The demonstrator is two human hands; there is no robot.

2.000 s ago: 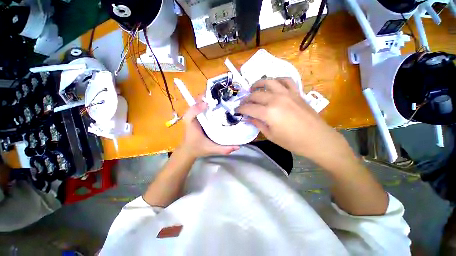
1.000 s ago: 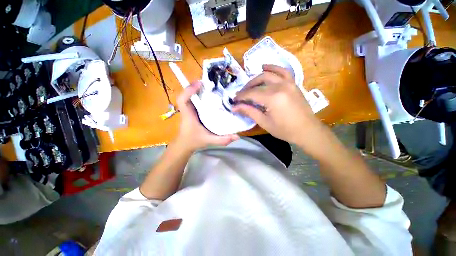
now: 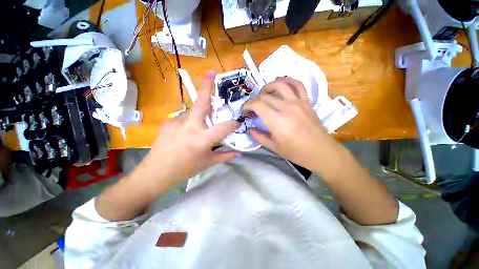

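Observation:
A white camera housing (image 3: 223, 109) lies at the bench's front edge, its square opening showing a dark block and thin coloured wires (image 3: 246, 88). A white antenna rises on each side of the opening. My left hand (image 3: 186, 134) lies over the housing's left side, fingers spread, with a fingertip at the dark wires in the round hole. My right hand (image 3: 281, 113) is bent over the right side, its fingers pinching the dark wires at that hole. The fingers partly hide the hole. A white rounded piece (image 3: 315, 79) lies behind my right hand.
Another camera unit (image 3: 110, 86) stands at left beside a black parts tray (image 3: 52, 118). A unit with hanging wires (image 3: 181, 34) is at the back. Pale boxes (image 3: 247, 31) and a black cable (image 3: 370, 23) are behind. Large units (image 3: 433, 100) with antennas stand at right.
My left hand has moved from gripping the housing's left edge to over it, fingers at the hole. My right hand stays at the hole. The view has shifted a little.

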